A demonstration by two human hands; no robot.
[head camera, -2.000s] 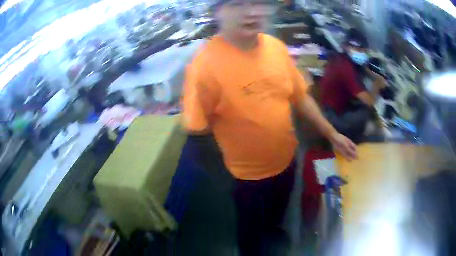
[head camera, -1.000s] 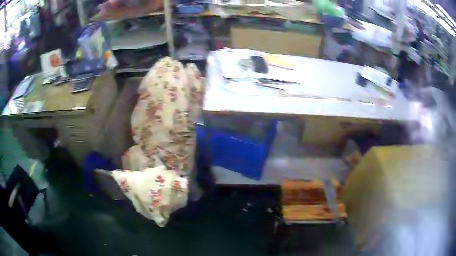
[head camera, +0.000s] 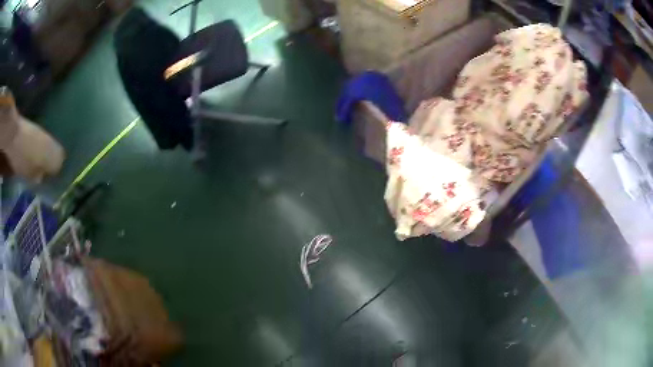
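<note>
Neither of my hands shows clearly in the head view. The nearest thing in front of me is a white looped cord or strip (head camera: 314, 256) lying on the green floor (head camera: 236, 236). Beyond it to the right, a large cream cloth with a red flower print (head camera: 512, 93) is heaped over a brown carton (head camera: 429, 68). A bright white corner of the cloth with red flowers hangs toward the floor. The picture is partly blurred.
A dark chair (head camera: 215, 57) stands at the upper left near a yellow floor line (head camera: 107, 149). A wooden desk (head camera: 401, 36) is at the top. A white table (head camera: 623, 143) with blue material (head camera: 555, 215) below is at right. A brown item and rack stand lower left.
The view has swung from the person in orange, past the white table, down to the floor. The flowered cloth now appears farther right, and the chair and cord have come into view.
</note>
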